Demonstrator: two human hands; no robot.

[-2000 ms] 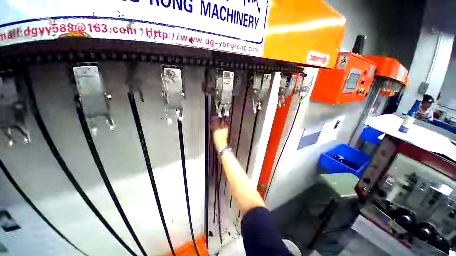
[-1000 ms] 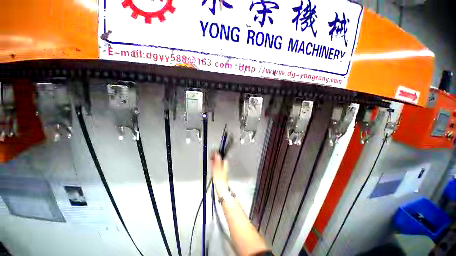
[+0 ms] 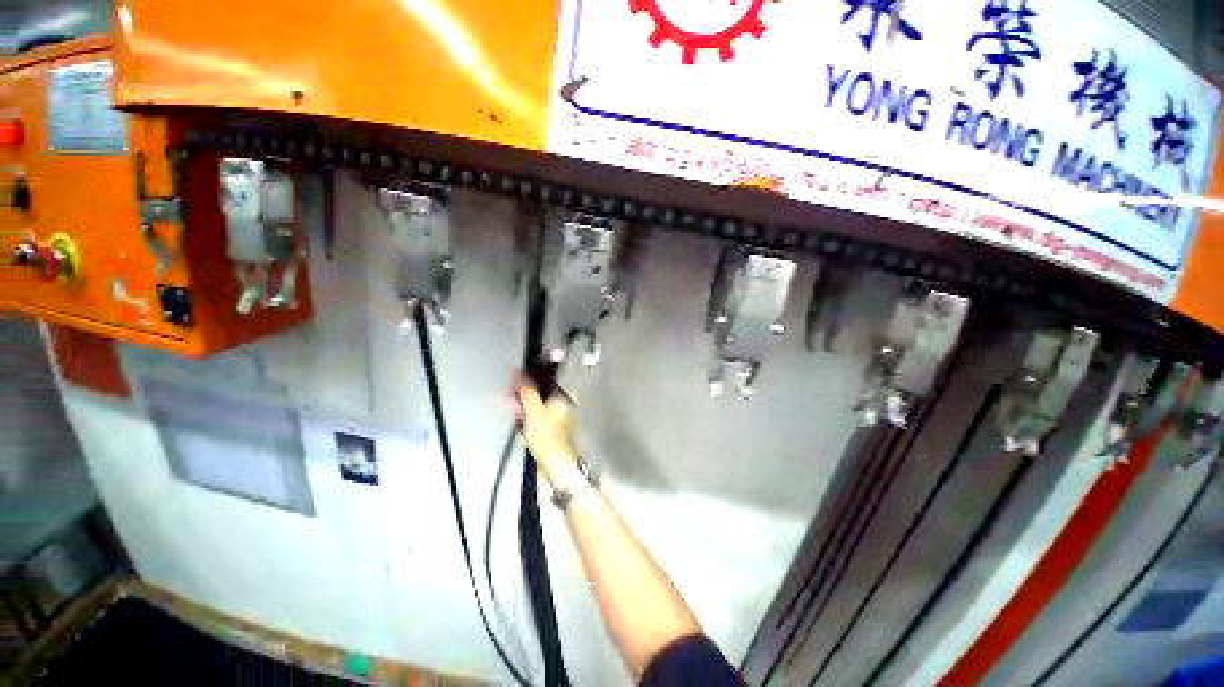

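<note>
My right hand [image 3: 545, 419] reaches up from the lower right. Its fingers are closed around black straps [image 3: 537, 564], close below a silver hanging clip [image 3: 585, 275]. The straps hang down from the hand to the lower edge, and a thinner one curves out to the left. Dark strap material also shows above the hand, beside the clip. Whether the clip's prongs touch a strap is unclear. Another strap [image 3: 443, 456] hangs from the clip to the left [image 3: 419, 248]. My left hand is not in view.
A chain [image 3: 671, 215] with several clips runs under the orange hood [image 3: 336, 67]. More straps hang at the right [image 3: 960, 537] beside a red-orange strip [image 3: 1047, 577]. An orange control box [image 3: 94, 242] stands at the left. A pale panel [image 3: 349, 564] is behind the straps.
The view has swung left along the dryer. My right hand has moved left past several clips. The straps in its grip look like a thicker bundle now.
</note>
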